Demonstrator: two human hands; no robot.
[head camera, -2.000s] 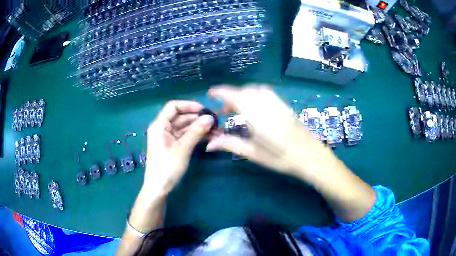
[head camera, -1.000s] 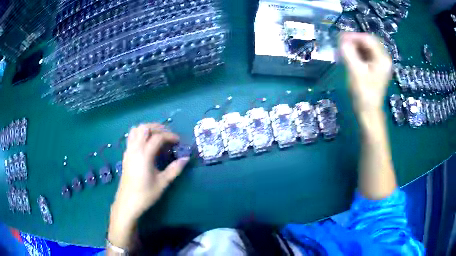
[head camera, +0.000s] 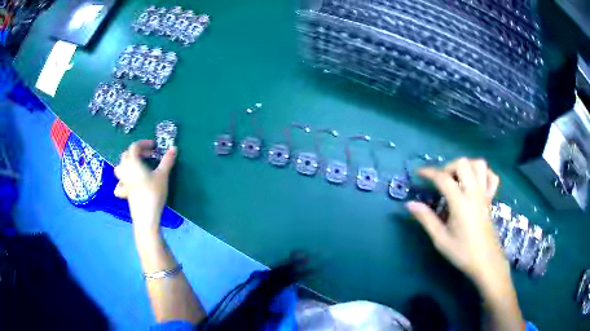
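Note:
A row of several dark wired modules lies on the green mat, thin leads and pale plugs above them. A single circuit board lies left of the row. My left hand is at its lower end, thumb and finger on either side; I cannot tell if it grips. My right hand is over the right end of the module row, thumb and forefinger spread, a dark piece partly hidden between them. Silvery board assemblies stand in a row, partly behind the right hand.
Three short rows of boards lie at upper left, near a dark flat slab and a white card. A stack of clear trays is at upper right. The white screw feeder is at the right edge. A blue bin is below the table edge.
The view has turned left. My left hand has moved from a module beside the board row to the single board. My right hand has come from near the feeder to the right end of the modules.

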